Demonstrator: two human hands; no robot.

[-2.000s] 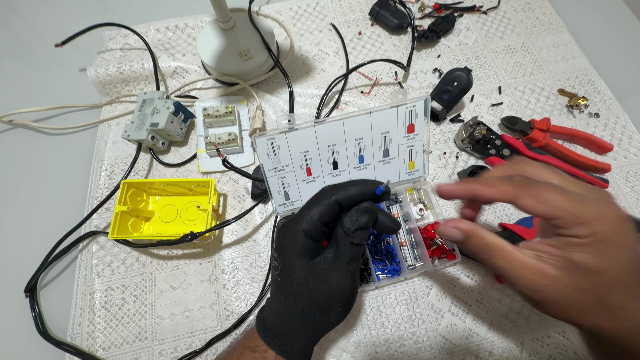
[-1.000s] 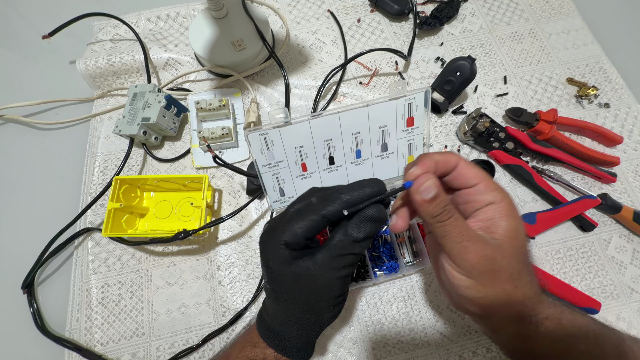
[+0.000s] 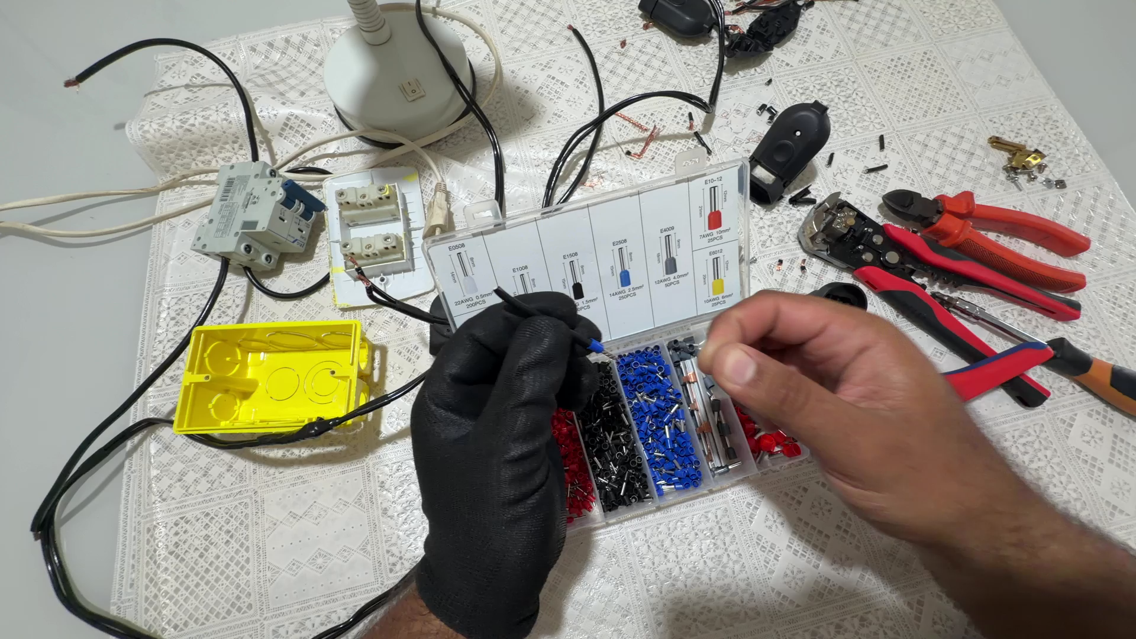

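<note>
My left hand (image 3: pixel 501 444), in a black glove, pinches a short length of black cable (image 3: pixel 524 306). A blue ferrule (image 3: pixel 595 345) sits at the cable's right end. My bare right hand (image 3: pixel 825 408) is a little to the right, thumb and index fingertip together; whether something small is between them cannot be told. Below both hands lies a clear plastic ferrule case (image 3: pixel 657 509), its lid (image 3: pixel 657 248) raised. Its compartments hold red ferrules (image 3: pixel 572 466), black ferrules (image 3: pixel 619 453) and blue ferrules (image 3: pixel 658 426). My left hand hides part of the case.
At left are a yellow electrical box (image 3: pixel 271 377), a circuit breaker (image 3: pixel 257 216), a socket plate (image 3: pixel 377 235) and black cables. A white lamp base (image 3: pixel 399 71) stands behind. At right lie a wire stripper (image 3: pixel 896 244), red-handled diagonal cutters (image 3: pixel 985 222) and a screwdriver (image 3: pixel 1029 333).
My right hand has moved away to the right from the blue ferrule, which it was touching one second ago. The cable has stayed in my left hand, now tilted down to the right.
</note>
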